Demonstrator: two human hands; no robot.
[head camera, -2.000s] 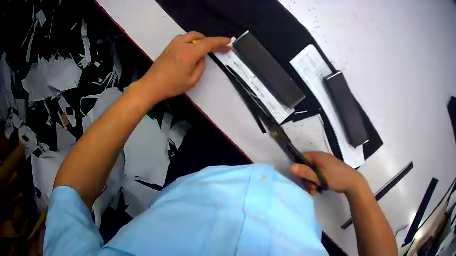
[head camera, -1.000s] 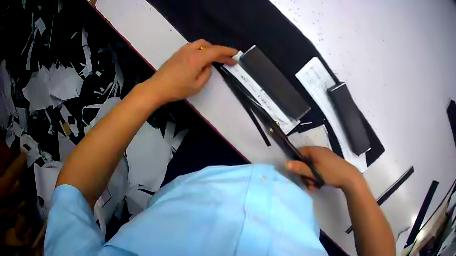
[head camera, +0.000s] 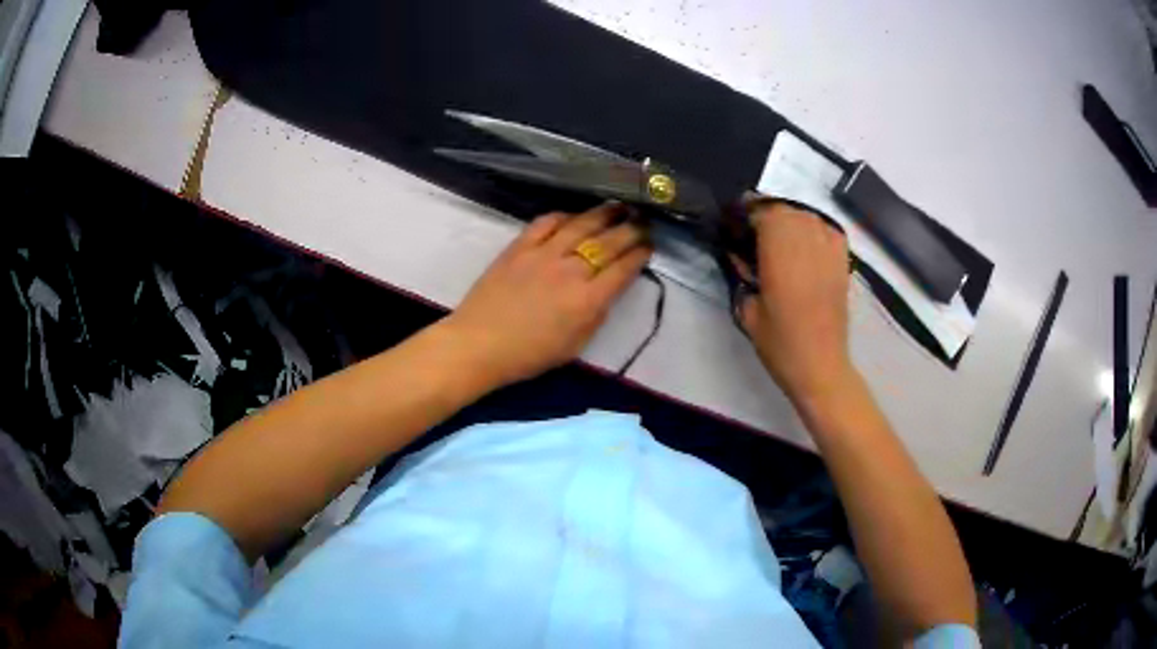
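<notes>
My right hand (head camera: 799, 285) holds the black-handled shears (head camera: 660, 190) by the handles. Their steel blades are parted and point left over the dark cloth (head camera: 368, 89). My left hand (head camera: 558, 292), with a gold-coloured ring, lies at the cloth's near edge just below the shears; its fingertips are partly hidden, and I cannot tell whether they grip anything. A white paper pattern (head camera: 695, 269) shows partly between my hands. A thin dark curved strip (head camera: 656, 323) lies beside my left hand.
Right of the shears, a dark weight (head camera: 901, 231) lies on another white pattern (head camera: 793, 171) over dark cloth. Narrow dark strips (head camera: 1025, 374) lie farther right. A handled black block (head camera: 1119, 146) is at the far right. The red table edge (head camera: 419, 294) runs below my hands; paper scraps lie beneath.
The shears have swung from the pattern's near side to across the cloth, blades now pointing left. My left hand has moved down and right, near them. The view has turned, showing more cloth leftward.
</notes>
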